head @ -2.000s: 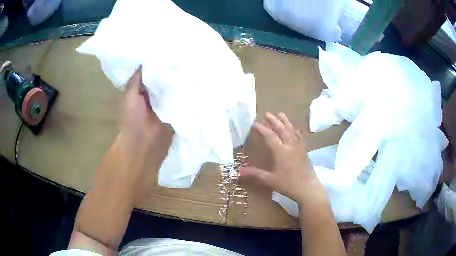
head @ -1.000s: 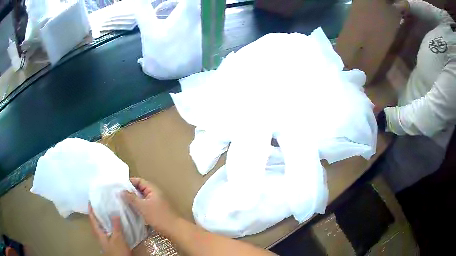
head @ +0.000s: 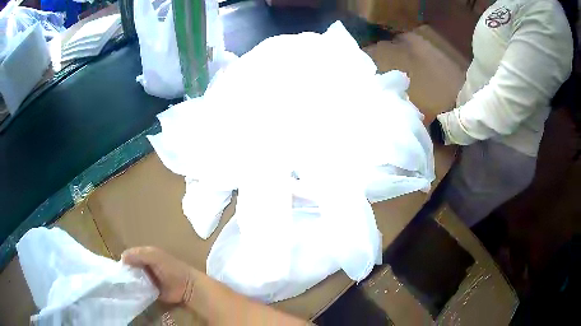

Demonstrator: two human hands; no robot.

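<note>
A white protective bag (head: 76, 277) is at the lower left, cut off by the bottom edge. My right hand (head: 164, 275) grips its right side, with the fingers partly hidden by the bag. Whether anything is inside the bag cannot be told. My left hand is not in view. A large crumpled pile of white bags (head: 299, 121) lies on the cardboard table cover (head: 143, 207), to the right of my right hand. The pile is overexposed, so single bags are hard to make out.
A dark conveyor belt (head: 70, 130) runs behind the table. A white plastic carrier bag (head: 156, 54) stands on it by a green upright post (head: 191, 48). A person (head: 509, 83) in a cream top stands at the right, one arm at the table edge. White sheets (head: 92, 38) lie upper left.
The view has turned right, so table things sit further left. A second ago both hands were on the bag; now only my right hand shows on it, and my left is out of view.
</note>
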